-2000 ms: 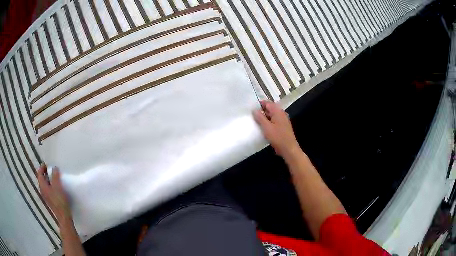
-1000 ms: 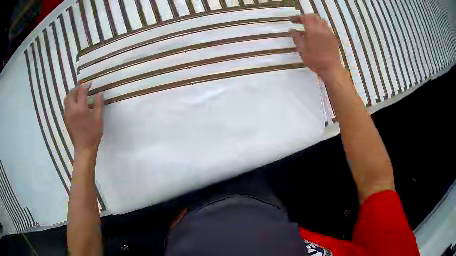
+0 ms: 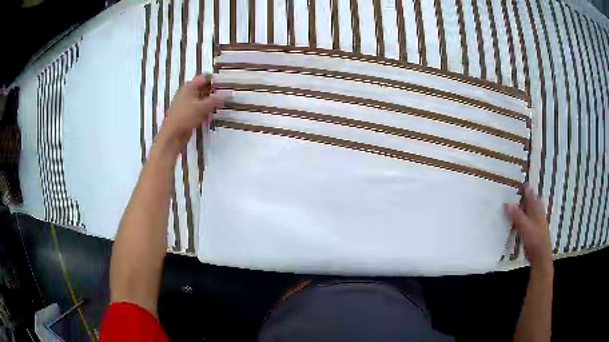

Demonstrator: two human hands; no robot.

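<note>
A large white bag panel lies flat nearest me, its long front side along the table's front edge. Brown edge strips run across in several parallel lines behind it, slightly curved. My left hand is at the left ends of these strips, fingers apart and touching the stack's left side. My right hand is at the right side of the front panel, near its back right corner, fingers apart. Whether either hand pinches a sheet cannot be told.
More overlapped panel rows stand behind, with stripes running away from me. Similar rows lie at right and far left. A dark cap or head shape is at bottom centre. A yellow line marks the dark floor.
The view has turned left. My left hand stays near the strips' left ends. My right hand has moved from the strips' right ends towards me, down to the front panel's right side.
</note>
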